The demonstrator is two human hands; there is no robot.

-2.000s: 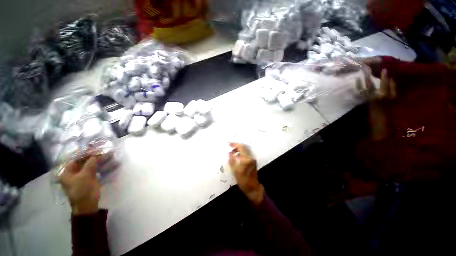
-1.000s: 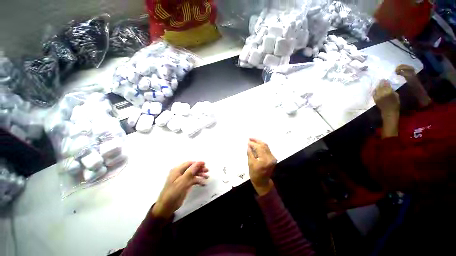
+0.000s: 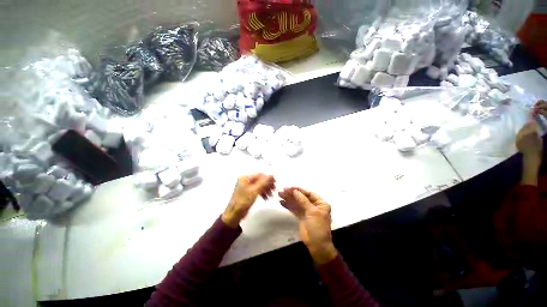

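My left hand (image 3: 247,196) and my right hand (image 3: 310,220) are bare and held close together above the white bench (image 3: 198,234), fingertips facing across a small gap. The fingers are curled and blurred; I cannot tell whether either hand pinches something tiny. Loose white cases (image 3: 264,143) lie in a cluster behind my hands, beside the dark strip. A clear bag of white cases (image 3: 171,174) lies on the bench to the left of my hands. A clear bag of blue-marked cases (image 3: 240,99) lies behind the loose cases.
A dark smartphone (image 3: 87,150) leans on large bags of white cases (image 3: 45,174) at far left. Bags of dark parts (image 3: 174,51) and a red and yellow bag (image 3: 277,33) stand rearward. At right are bagged cases (image 3: 390,57), an open clear bag (image 3: 480,135) and another person's hand (image 3: 529,139).
My left hand first left the clear bag at left, then came up beside my right hand. The view has turned left, bringing the smartphone into sight. The neighbouring person's hands have moved onto the clear bag.
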